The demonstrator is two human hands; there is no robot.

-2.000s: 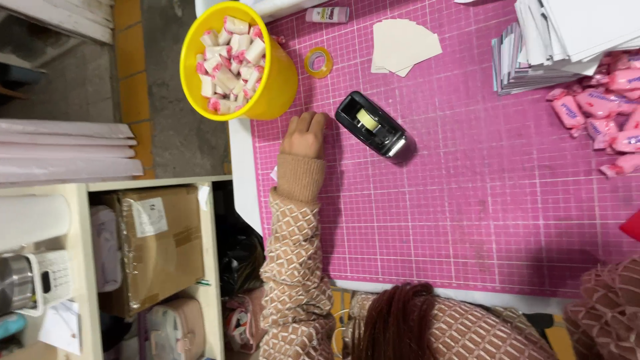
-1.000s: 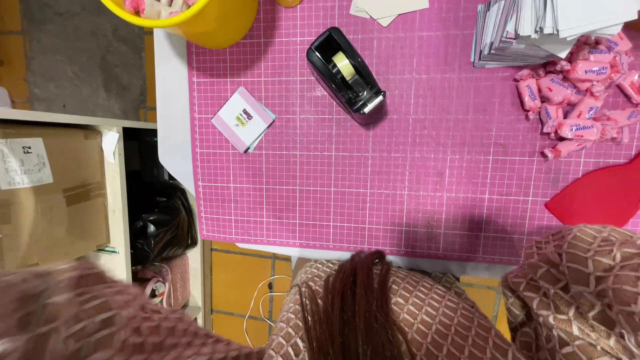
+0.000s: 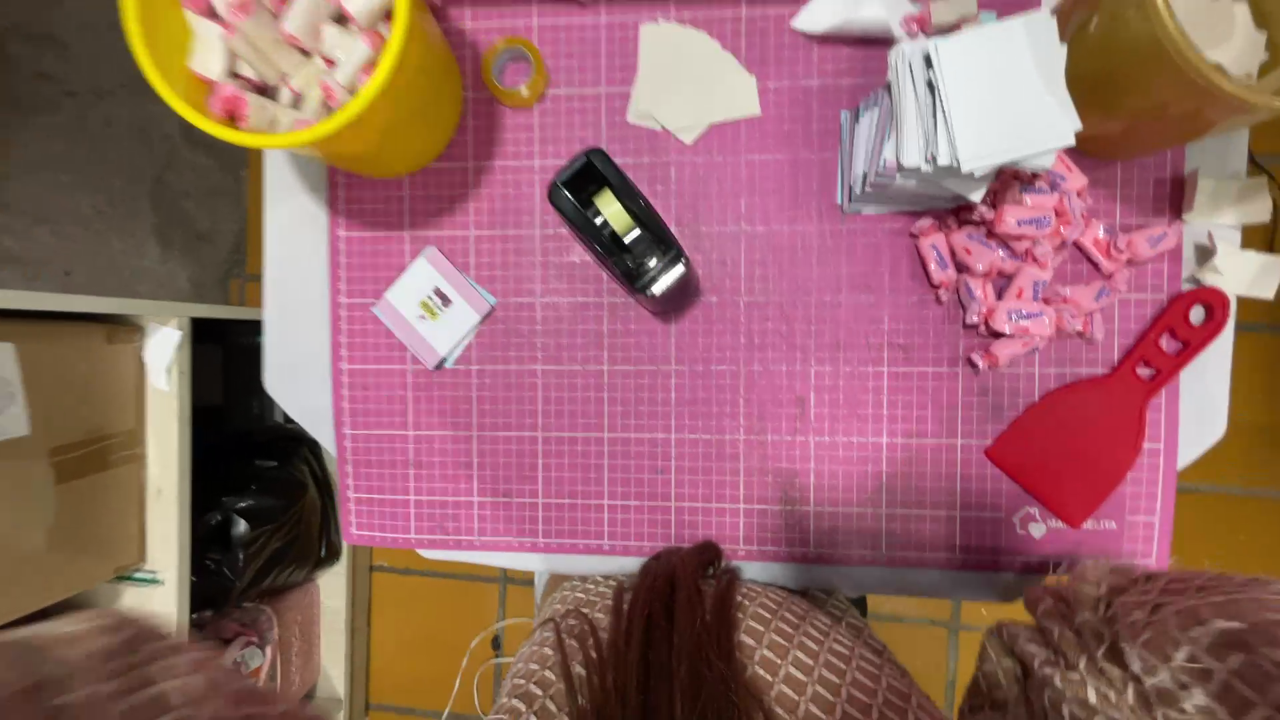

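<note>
Neither my left hand nor my right hand shows; only blurred patterned sleeves [image 3: 1130,640] appear at the bottom corners. A black tape dispenser [image 3: 620,230] lies on the pink cutting mat [image 3: 620,440]. To its left is a small stack of printed square cards [image 3: 430,305]. Above it are an amber tape roll [image 3: 514,72] and fanned cream paper pieces [image 3: 690,80]. On the right, a pile of pink wrapped candies [image 3: 1025,265] lies below stacked white paper squares [image 3: 1005,90]. A red plastic scraper [image 3: 1090,430] rests near the mat's lower right corner.
A yellow bucket [image 3: 400,110] of wrapped candies stands at the upper left. A tan container [image 3: 1130,90] stands at the upper right. Left of the table, a shelf unit [image 3: 170,500] holds a cardboard box [image 3: 80,460], with a black plastic bag [image 3: 265,480] beside it.
A hand lay on the mat's left part below the yellow bucket two seconds ago; it has since left the view. The square card stack now shows there. The view has shifted.
</note>
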